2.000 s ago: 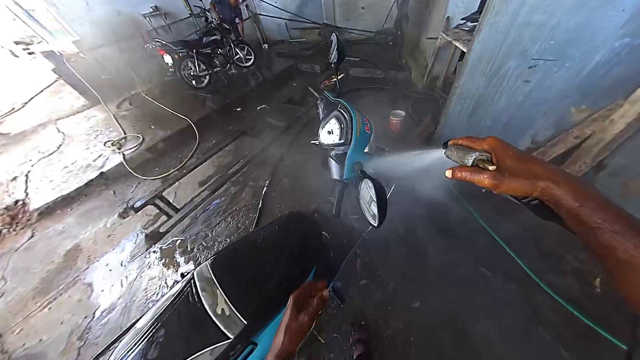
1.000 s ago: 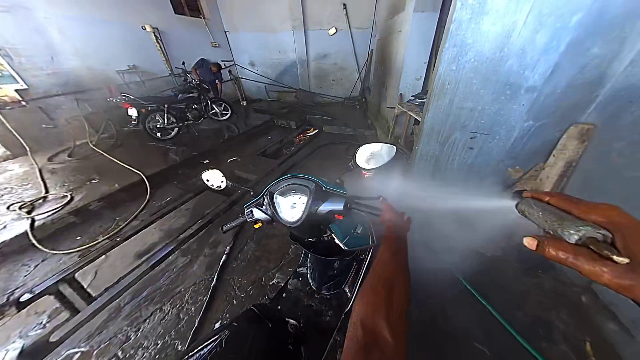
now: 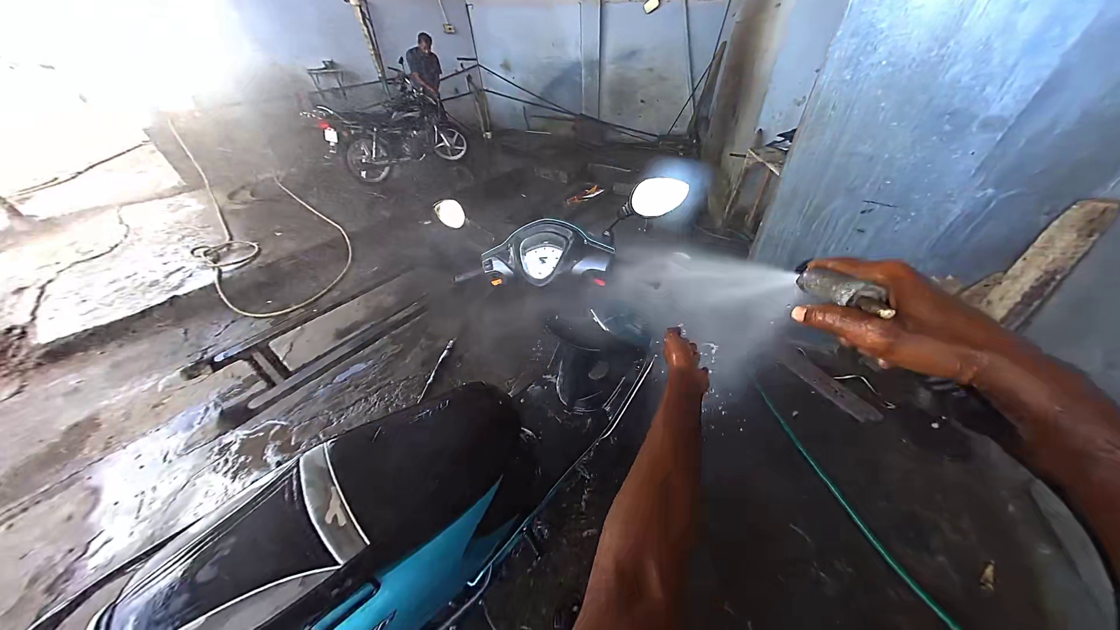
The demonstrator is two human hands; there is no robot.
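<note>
My right hand (image 3: 884, 315) grips a grey spray nozzle (image 3: 838, 289), and a fan of water spray leaves its tip toward the scooter's handlebar. My left hand (image 3: 685, 357) is held out low beside the front shield, its fingers partly curled in the mist; whether it touches anything cannot be told. The teal and black scooter (image 3: 429, 569) stands in front of me, with its wet black seat (image 3: 420, 464) at lower left. Spray veils the right side of its handlebar and speedometer (image 3: 542, 256). The right mirror (image 3: 660, 197) shines brightly.
A person (image 3: 423, 66) stands by a parked motorcycle (image 3: 394, 131) at the back. A pale hose (image 3: 289, 308) lies looped on the left floor, near a metal rail frame (image 3: 271, 360). A green hose (image 3: 840, 499) crosses the right floor. A blue wall (image 3: 919, 131) and wooden plank (image 3: 1059, 254) are at right.
My left hand was over the right handlebar grip a second ago and is now lower, beside the front shield. The person at the back was bent over and now stands more upright. The view has shifted.
</note>
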